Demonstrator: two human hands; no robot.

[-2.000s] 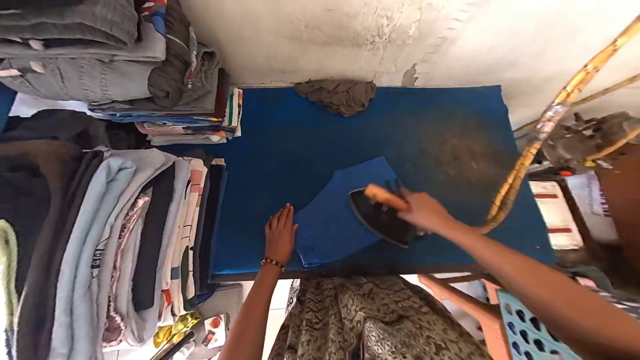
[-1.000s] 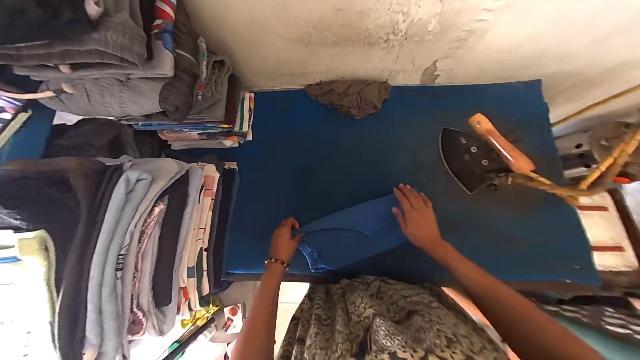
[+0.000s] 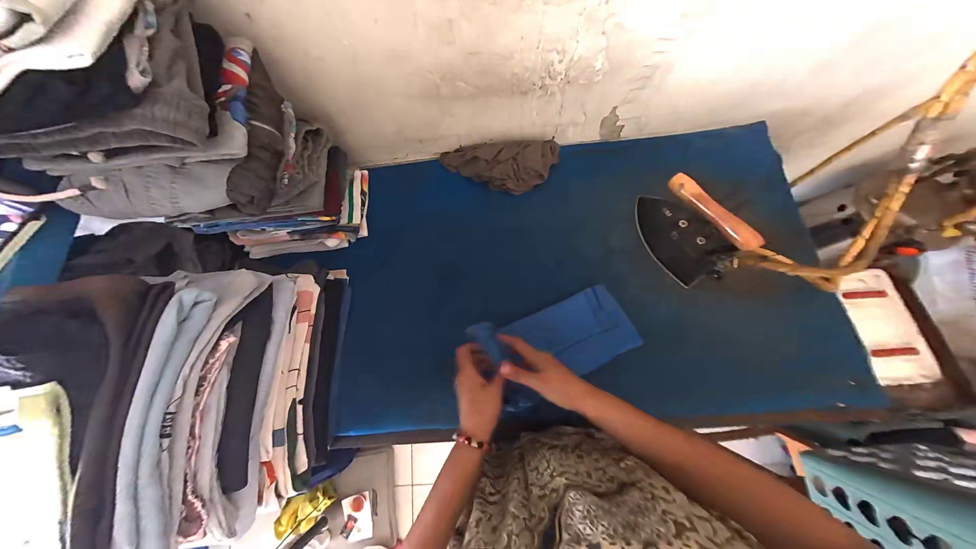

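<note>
A folded blue garment (image 3: 583,328) lies on the blue-covered table near its front edge. Both hands are at its left end, where part of the cloth is lifted and blurred. My left hand (image 3: 479,389) grips that raised end, a beaded bracelet on its wrist. Close beside it, my right hand (image 3: 537,370) has thumb and fingers pinched on the same cloth. To the upper right rests an iron (image 3: 679,236) with a black body and a wooden handle, its cord running off to the right.
Stacks of folded clothes (image 3: 206,381) line the left side, with another pile (image 3: 183,145) behind. A crumpled grey-brown cloth (image 3: 507,164) lies against the wall. Past the table's right end are a white object with red bars (image 3: 888,328) and a teal plastic basket (image 3: 846,488).
Two seconds ago my right hand held the iron on the blue cloth; it was standing apart one second ago. My right hand has since moved left to my left hand, and the garment is folded shorter.
</note>
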